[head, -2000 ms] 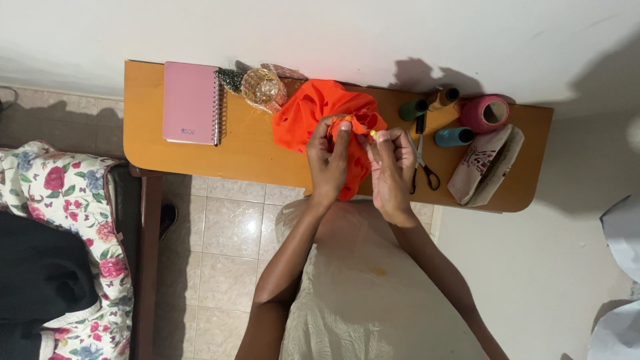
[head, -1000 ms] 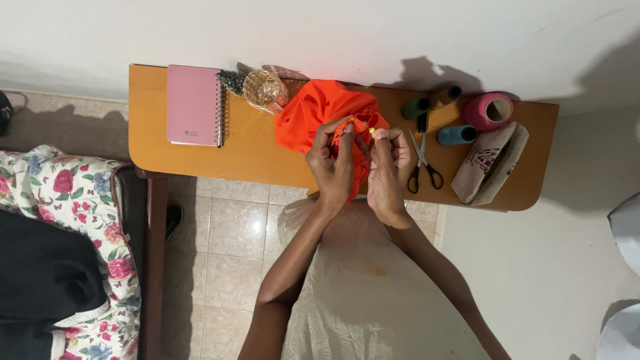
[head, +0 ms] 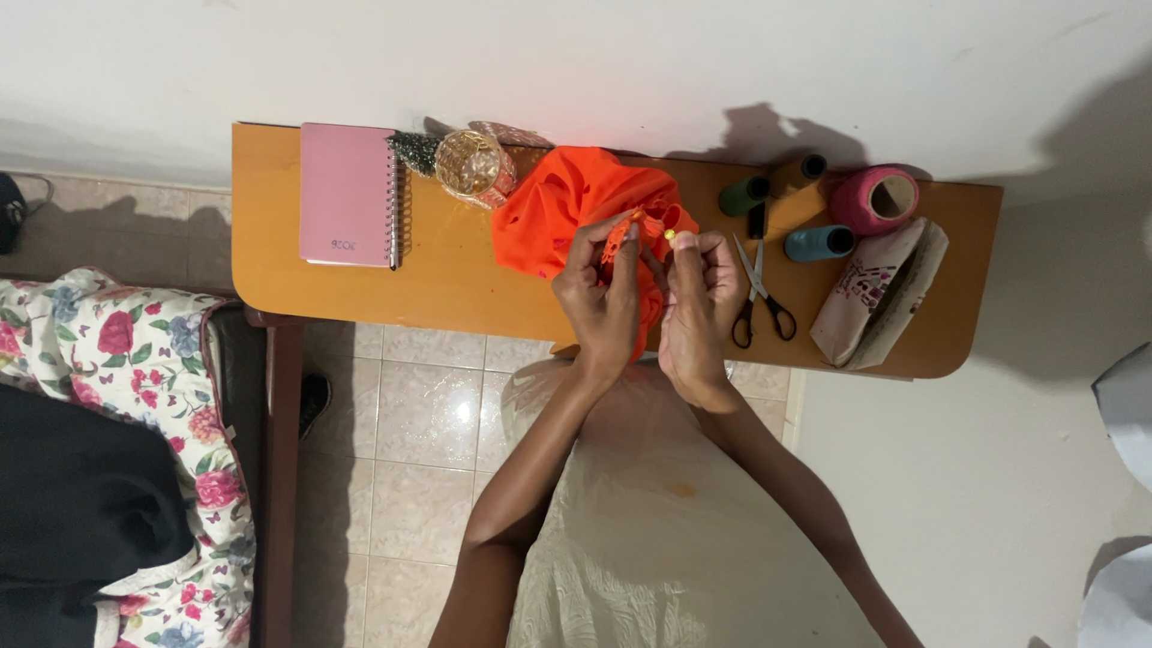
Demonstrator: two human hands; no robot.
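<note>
Bright orange fabric (head: 576, 198) lies bunched on the wooden table. Between its thumb and fingers, my left hand (head: 601, 297) pinches a lacy orange edge of this cloth. Close on the right, my right hand (head: 700, 306) holds a small yellow item (head: 670, 235) at the thumb tip, perhaps a pin head or bead; too small to tell. Scissors with black handles (head: 763, 297) lie partly spread just right of my right hand. Beyond them are a green thread spool (head: 743, 195), a brown thread spool (head: 799, 175), a blue thread spool (head: 819, 243) and a pink yarn cone (head: 873, 200).
A pink spiral notebook (head: 346, 193) lies at the left of the table (head: 450, 288). Beside it are a small decorative tree (head: 414, 151) and a woven basket (head: 474, 168). A printed pouch (head: 877, 292) rests at the right end. The wall runs along the far edge; a floral-covered seat (head: 135, 360) is lower left.
</note>
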